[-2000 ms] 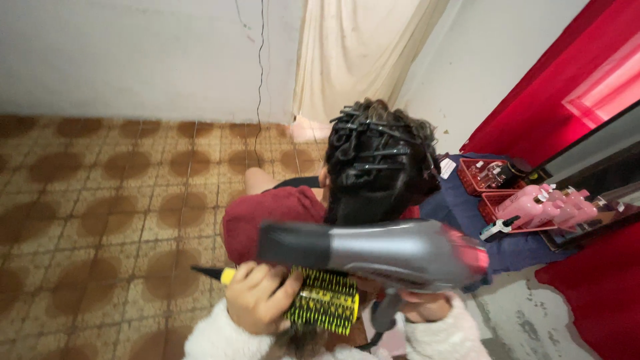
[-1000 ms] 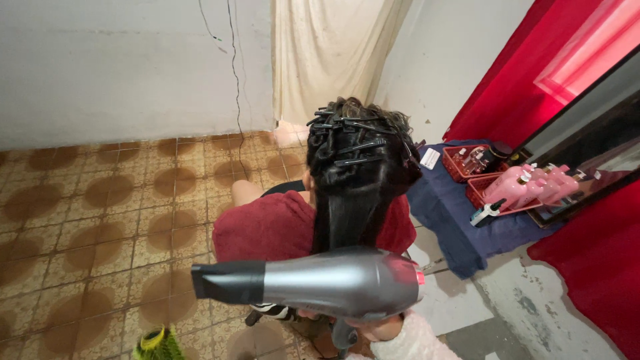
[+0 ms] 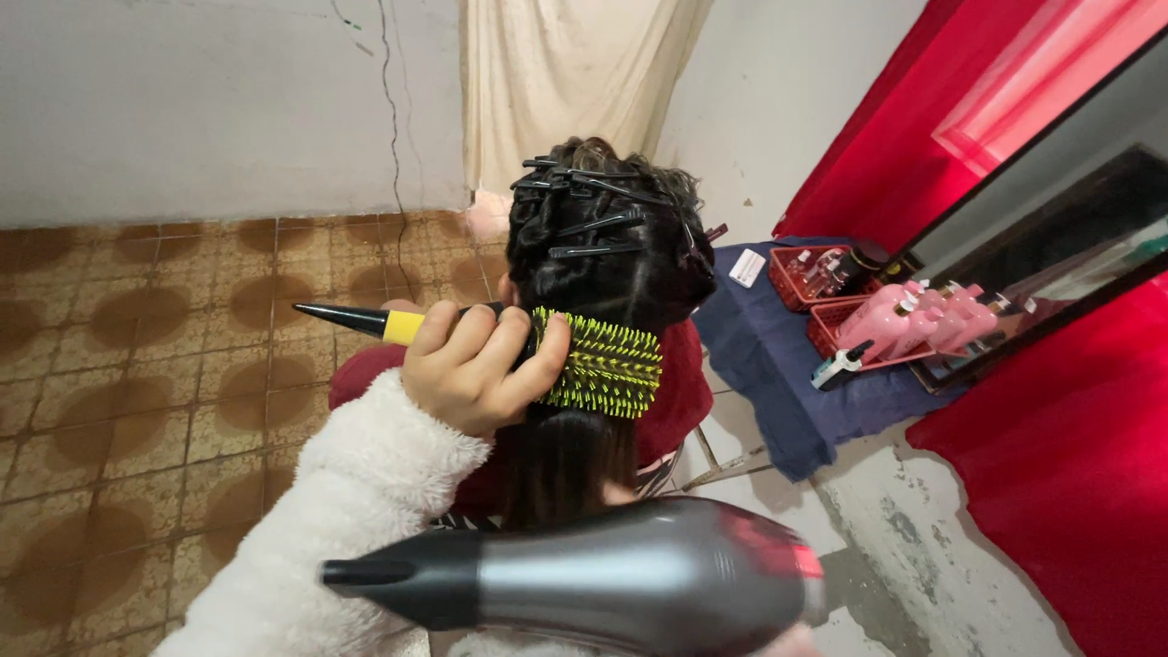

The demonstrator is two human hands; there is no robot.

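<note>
My left hand point(image 3: 484, 370) is closed around the handle of a round hairbrush point(image 3: 602, 365) with yellow-green bristles, its pointed black tail toward the left. The bristles lie against the seated person's dark hair point(image 3: 575, 465) at the back of the head, below several black hair clips point(image 3: 598, 248). Lower down, a grey and black hair dryer point(image 3: 630, 570) lies across the view, its flat nozzle pointing left. Only a blurred bit of my right hand point(image 3: 792, 641) shows under the dryer's rear end; the dryer's handle and my fingers there are hidden.
At the right, a table with a blue cloth point(image 3: 776, 392) bears red plastic baskets point(image 3: 798, 297) with pink bottles point(image 3: 881, 319). A framed mirror point(image 3: 1031, 201) leans beside red curtains point(image 3: 1077, 511). A cream curtain point(image 3: 566, 73) hangs ahead, and a metal leg stands near the chair.
My left hand has come up with the round brush from the lower edge to the back of the head. The dryer's nozzle still points left.
</note>
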